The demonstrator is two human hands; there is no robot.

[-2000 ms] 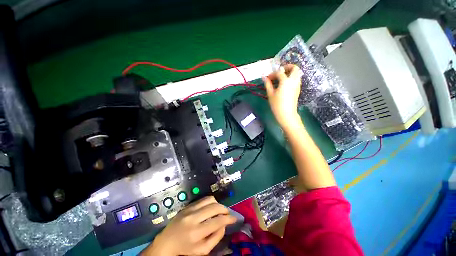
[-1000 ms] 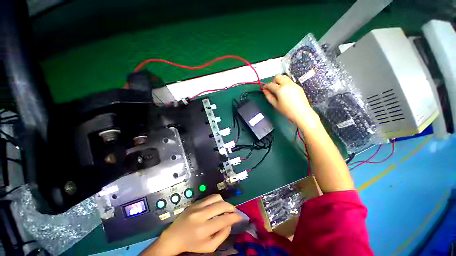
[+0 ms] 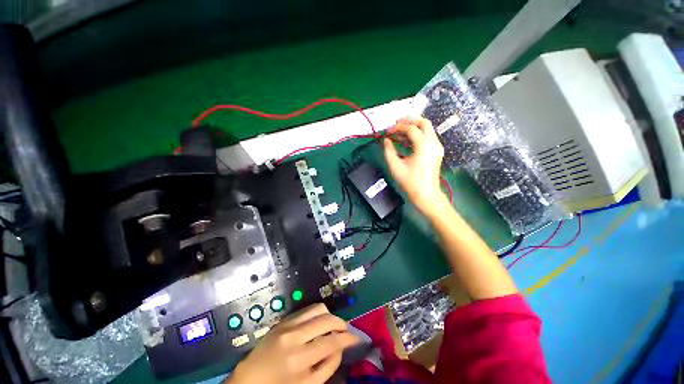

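Note:
The flat black box [image 3: 374, 189] with a white label lies on the green mat, its thin leads running to the white sockets [image 3: 331, 229] on the fixture's right edge. My right hand [image 3: 414, 152] is just beyond the box, fingertips pinched at the red test lead [image 3: 362, 137]. My left hand [image 3: 298, 347] rests at the front edge of the black test fixture [image 3: 289, 247], below the green buttons [image 3: 256, 312]; its fingers are curled by a greyish thing that I cannot make out, and its grip is unclear. The display [image 3: 196, 330] is lit.
Bubble-bagged units [image 3: 491, 160] lie at the right, beside a beige vented box [image 3: 568, 127]. An open carton [image 3: 420, 319] of clear-bagged parts is below the bench edge. A black clamp press [image 3: 112, 217] stands over the fixture. Crinkled bubble bag [image 3: 64, 351] lies at lower left.
My right hand has moved from the bubble-bagged units to the red lead near the black box. My left hand stays at the fixture's front. The camera view has shifted slightly.

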